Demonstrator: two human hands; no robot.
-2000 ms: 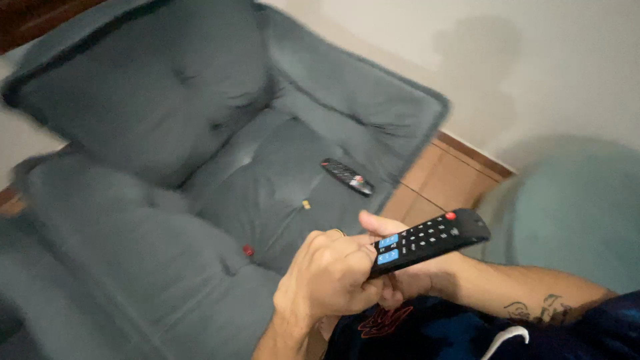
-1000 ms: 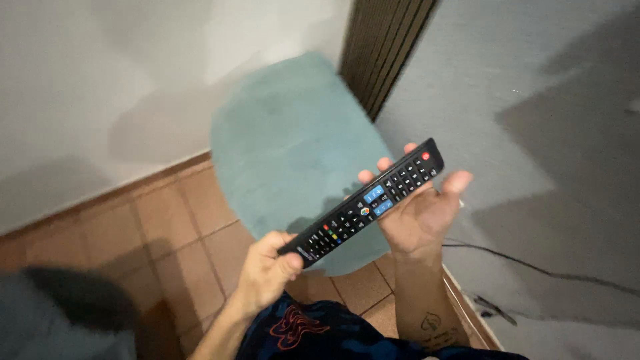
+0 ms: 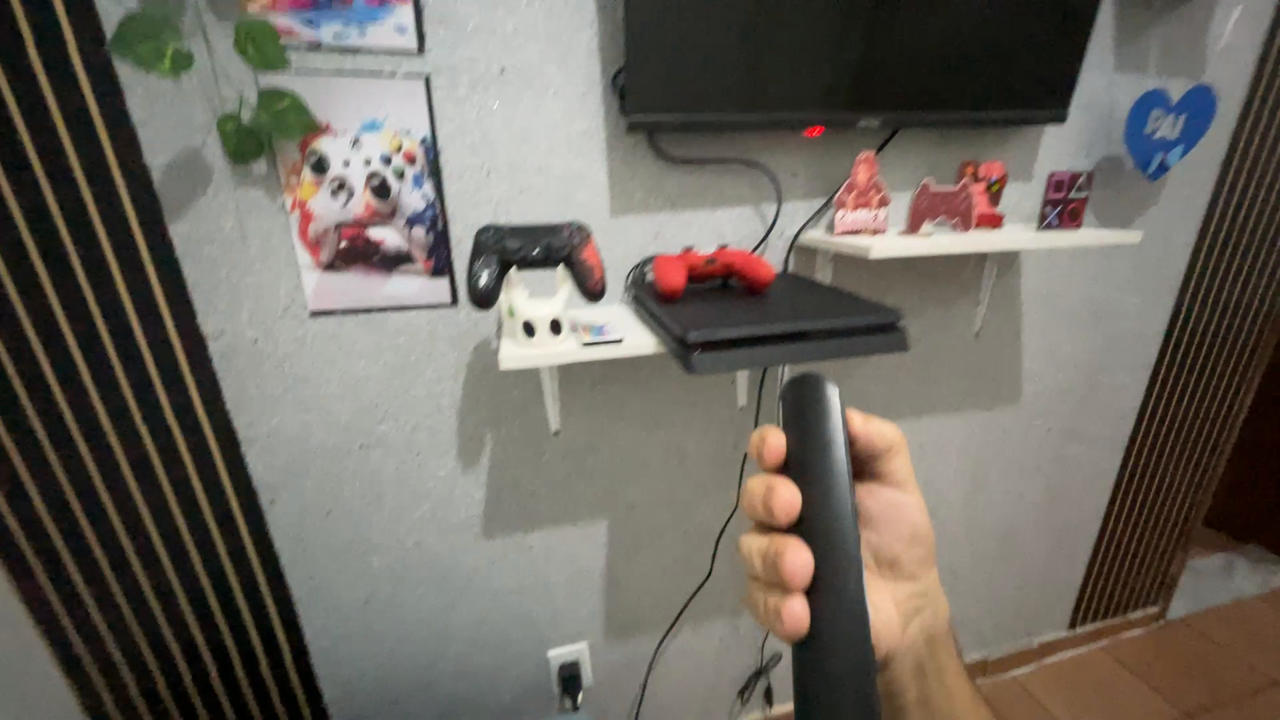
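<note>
My right hand (image 3: 845, 540) is closed around a black remote control (image 3: 825, 520) at the lower right of the head view. Four fingertips wrap its left side, and the thumb lies along the right. The remote stands nearly upright in the view, smooth and dark, with no buttons showing. Its lower end runs out of the frame. Above it, a wall-mounted television (image 3: 860, 60) has a dark screen and a small red light on its lower edge. A black game console (image 3: 770, 315) sits below the television with a red game controller (image 3: 710, 272) on top. My left hand is out of view.
A left white shelf (image 3: 520, 352) bears a black-and-red controller (image 3: 535, 262) on a white stand. Figures stand on a right white shelf (image 3: 970, 240). A black cable (image 3: 715, 560) hangs near a wall outlet (image 3: 570, 672). Slatted panels (image 3: 130, 400) flank the wall.
The view has swung up to the television wall. A second ago both hands were at the remote, its buttons showing; now only my right hand is seen holding it, raised toward the wall.
</note>
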